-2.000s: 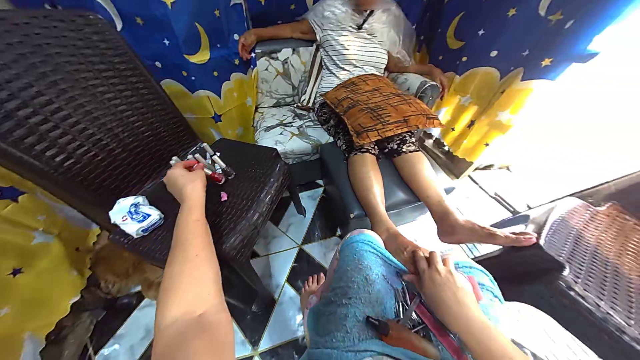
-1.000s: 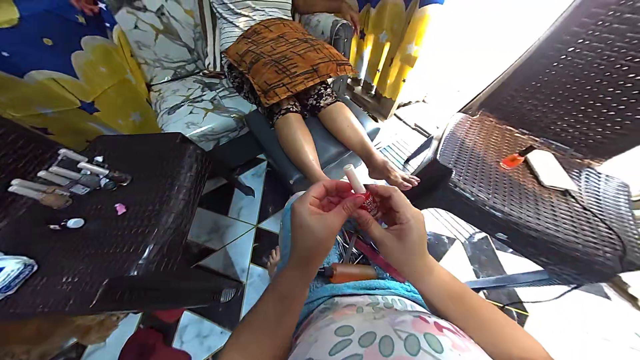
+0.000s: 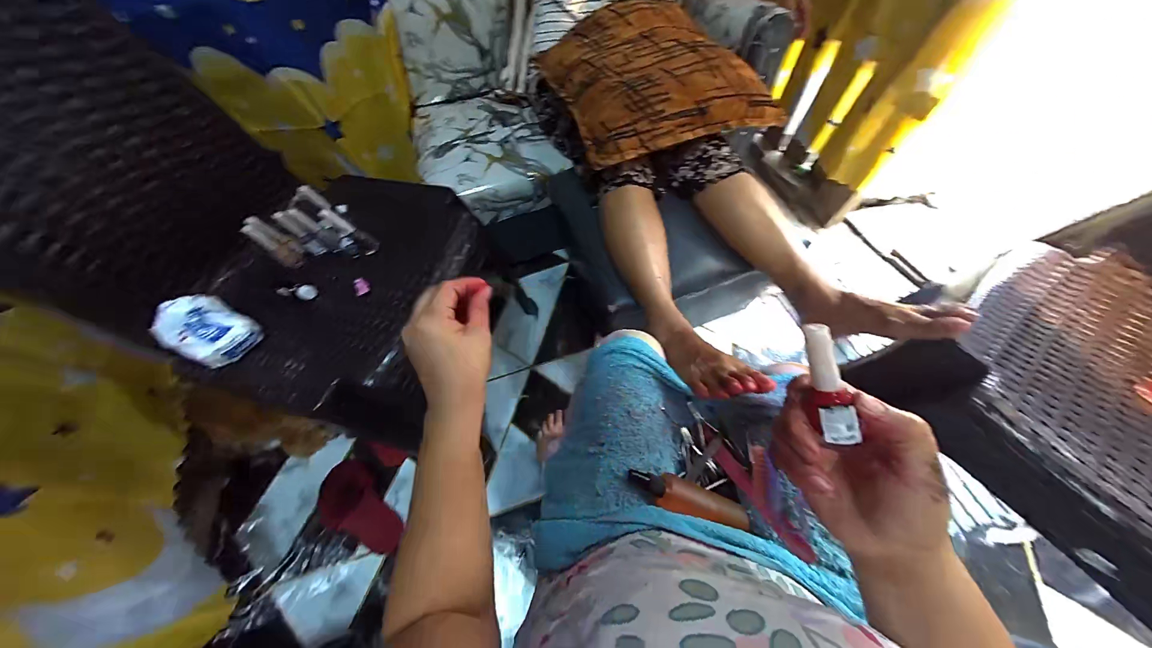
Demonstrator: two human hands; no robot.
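My right hand [image 3: 868, 472] holds a red nail polish bottle [image 3: 832, 409] upright, its white cap on, at the right. My left hand [image 3: 452, 333] is raised beside the dark woven chair, fingertips pinched together; whether something small is between them cannot be told. A person's foot with red toenails [image 3: 720, 371] rests at my knee, on the blue towel [image 3: 607, 405] over my lap. On the towel lie an orange-brown bottle with a black tip [image 3: 697, 501], a pink nail file [image 3: 733, 472] and several metal tools [image 3: 702, 450].
Several nail polish bottles [image 3: 310, 225], a small pink piece [image 3: 362, 286] and a white-blue packet [image 3: 207, 330] lie on the dark chair seat [image 3: 405, 234]. A woven chair [image 3: 1071, 378] stands at right. The person's other foot [image 3: 891, 317] reaches toward it.
The hands were together at the polish bottle one second ago. They have since parted, the left moving toward the dark chair, while the right keeps the bottle.
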